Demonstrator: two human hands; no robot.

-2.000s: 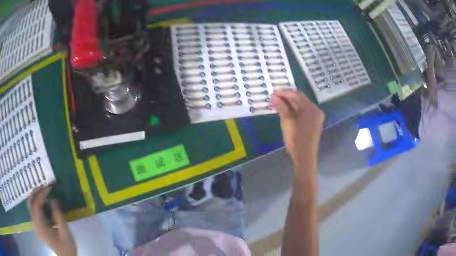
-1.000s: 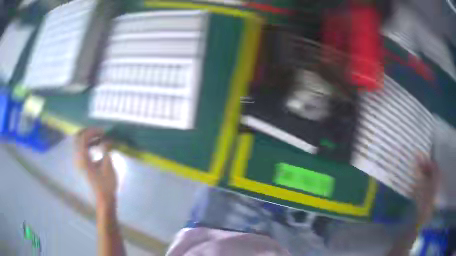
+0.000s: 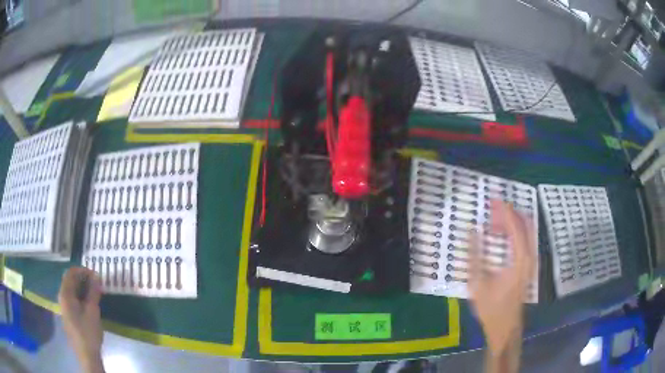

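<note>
My left hand (image 3: pixel 82 300) is at the near left corner of the left part tray (image 3: pixel 140 286), its fingers curled. A dark spot shows between the fingers; whether it is a held part cannot be told. My right hand (image 3: pixel 503 262) is blurred over the right half of the near right part tray (image 3: pixel 467 289), hiding some of its dark parts. No held part can be made out in it. Between the trays stands the black test fixture (image 3: pixel 386 251), with a red clamp handle (image 3: pixel 352 149) above a silver cylinder (image 3: pixel 334 234). The cylinder's top is blurred.
Another part tray (image 3: pixel 580 237) lies far right. Stacked trays stand at far left (image 3: pixel 36 189) and back left (image 3: pixel 195 76). Two trays lie behind on the right (image 3: pixel 452 79) (image 3: pixel 525 80). A green label (image 3: pixel 353 326) is in front of the fixture. Blue stools flank the bench.
The camera view has swung about and the fixture is central again. My left hand is now at the left tray's near left corner. My right hand is over its tray instead of at the near edge.
</note>
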